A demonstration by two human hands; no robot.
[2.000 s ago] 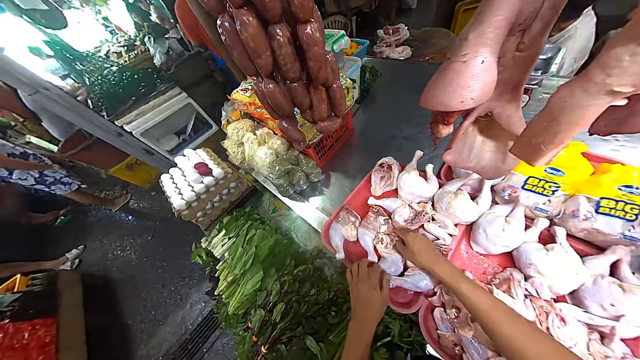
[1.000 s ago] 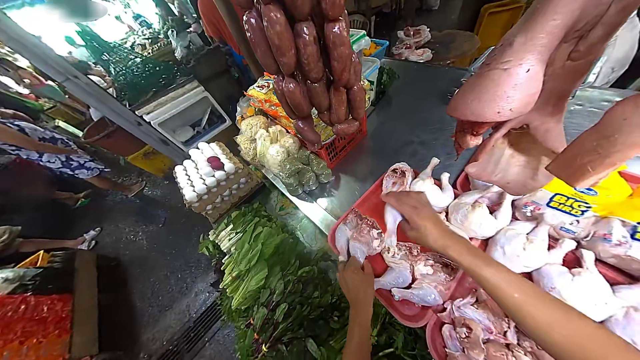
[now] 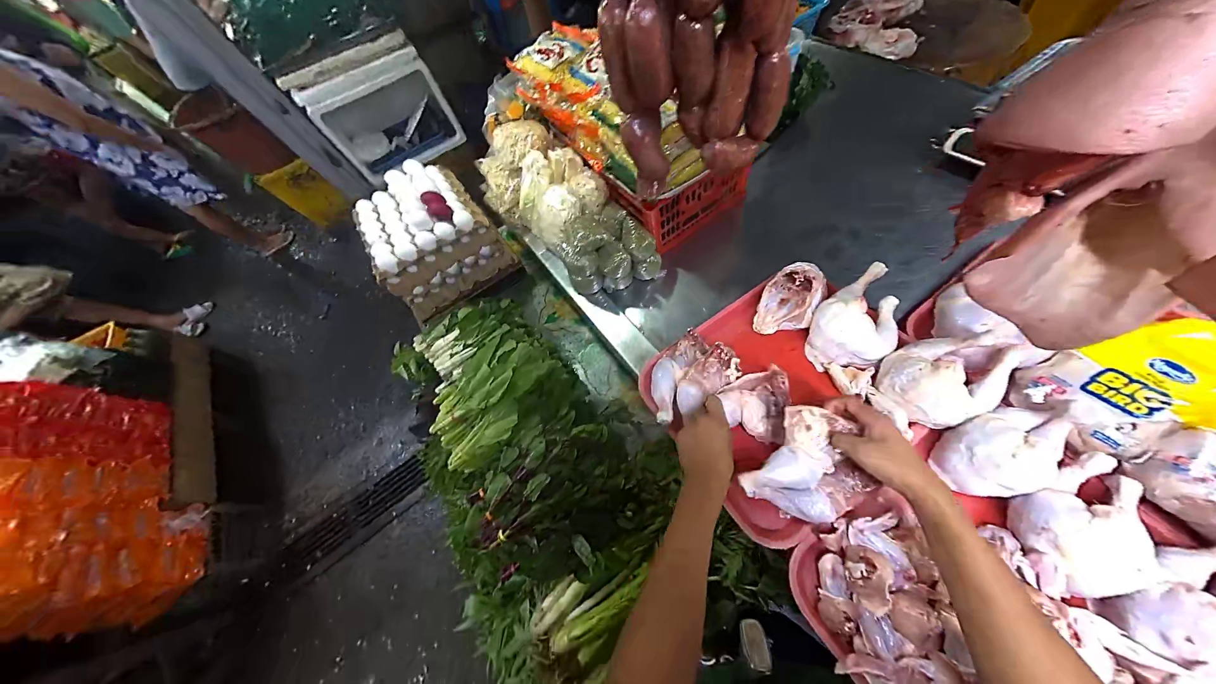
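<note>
Raw chicken pieces lie in a red plastic tray (image 3: 739, 318) on the metal counter. My left hand (image 3: 705, 439) is at the tray's left side, its fingers on a chicken piece (image 3: 698, 372); whether they grip it is hidden. My right hand (image 3: 876, 439) touches another chicken piece (image 3: 806, 465) near the tray's right side, its fingertips partly hidden. Beyond the hands, a cut chicken piece (image 3: 790, 296) and a chicken leg (image 3: 852, 328) rest at the tray's far end. Smaller raw chicken pieces (image 3: 888, 594) fill a pink tray just below.
Sausages (image 3: 693, 76) and large raw meat pieces (image 3: 1102, 180) hang over the metal counter (image 3: 845, 161). Packaged whole chickens (image 3: 1130, 389) lie at right. Leafy greens (image 3: 532, 456), stacked egg trays (image 3: 427, 228) and a red basket (image 3: 698, 211) stand left of the trays. People's legs (image 3: 123, 309) show at far left.
My right hand has moved from a chicken piece near the tray's far left part toward its near right side. Chicken pieces lie rearranged within the tray. The view has shifted.
</note>
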